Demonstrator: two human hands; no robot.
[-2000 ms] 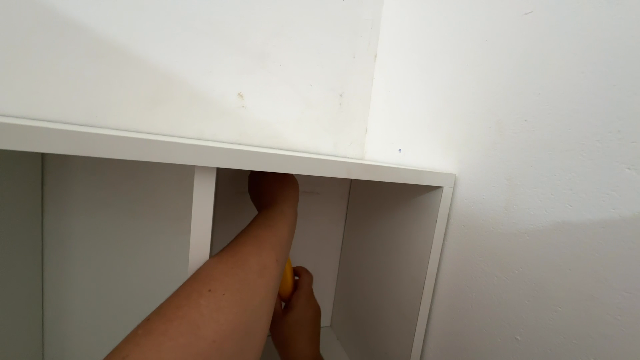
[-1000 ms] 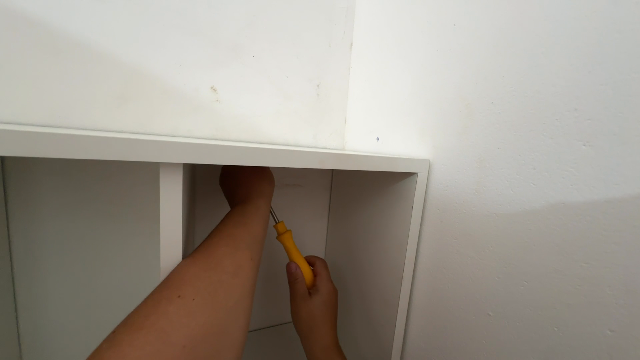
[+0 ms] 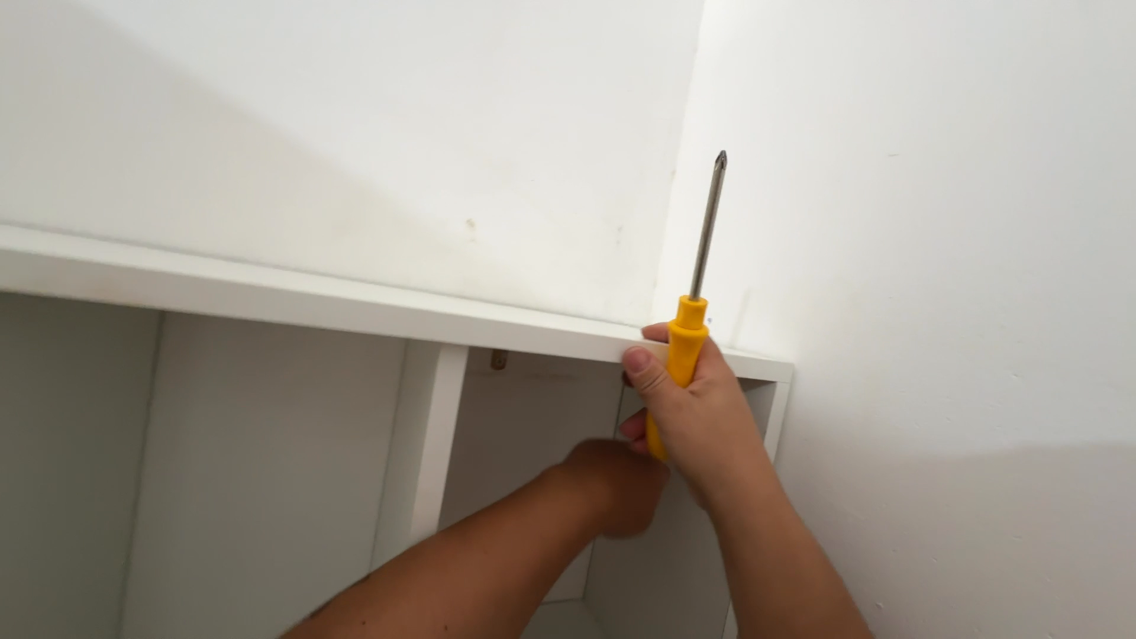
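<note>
My right hand holds a Phillips screwdriver with a yellow handle, its steel shaft and tip pointing up above the cabinet's top edge. The thumb and fingers of that hand are at the front edge of the white top panel. My left hand is just below, inside the right compartment, close to the lower end of the handle. It is blurred and its fingers are mostly hidden, so whether it grips anything does not show. A small metal bracket sits under the top panel, beside the vertical divider.
A white wall rises behind the cabinet and meets another wall at a corner. The cabinet's right side panel stands close to that wall. Another compartment lies left of the divider.
My right hand has risen from inside the compartment to the top panel's edge, and the screwdriver now points above it. My left hand has come down from under the top panel, uncovering the bracket.
</note>
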